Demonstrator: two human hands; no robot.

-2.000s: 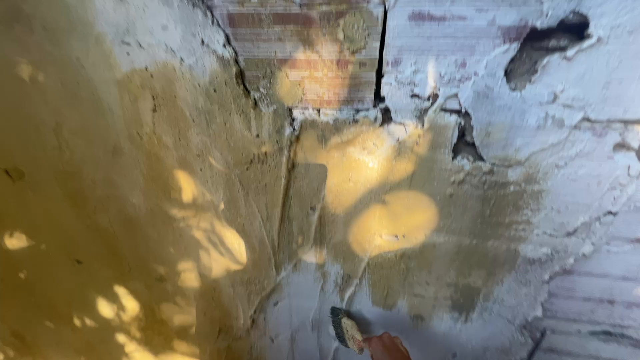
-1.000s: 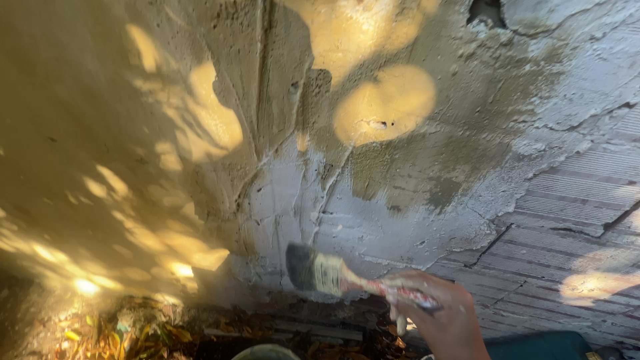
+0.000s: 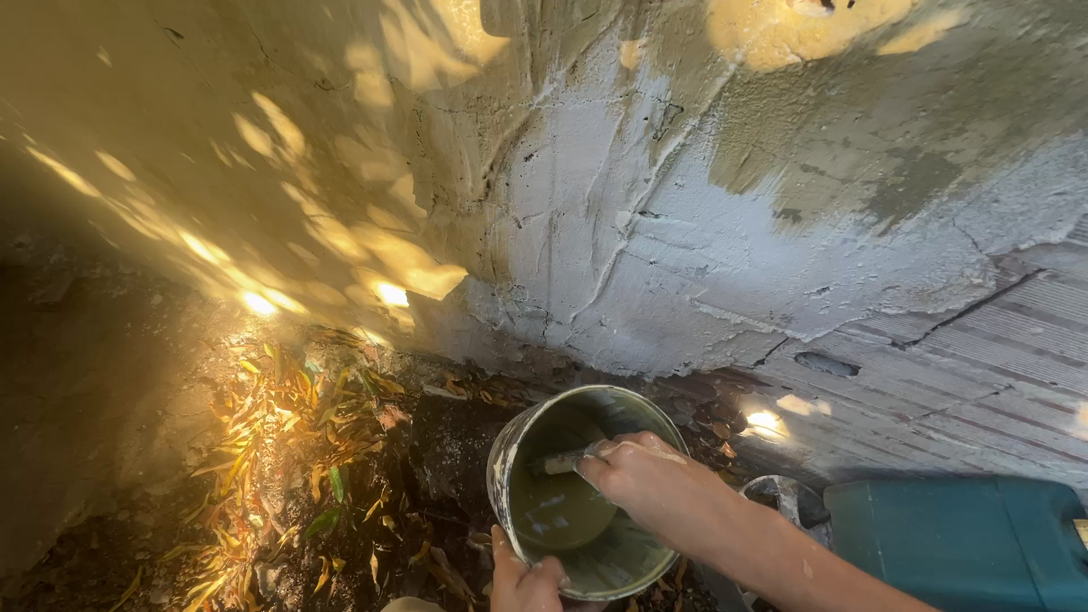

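Observation:
My right hand [image 3: 637, 480] grips the handle of a paintbrush [image 3: 561, 462] inside a paint-smeared bucket [image 3: 501, 472]; the bristles are hidden, down by the greenish-brown liquid [image 3: 557, 514]. The near left rim of the bucket is held by my left hand [image 3: 525, 578], at the bottom of the view. Behind the bucket rises a wall with a bare whitish plaster area [image 3: 578, 195], bordered by olive-yellow paint [image 3: 841, 127] above and to the right. Small specks of paint mark my right hand and forearm.
A teal plastic container [image 3: 952, 540] lies at the lower right, beside a paint-stained round vessel [image 3: 786, 501]. Dry leaves [image 3: 263, 459] cover the ground left of the bucket. Grooved, cracked masonry [image 3: 986, 348] shows at the right. Sunlight patches fall on the painted wall [image 3: 280, 170].
My right hand has moved with the brush from the wall into the bucket. My left hand has come into view on the bucket's rim. The view has tilted down.

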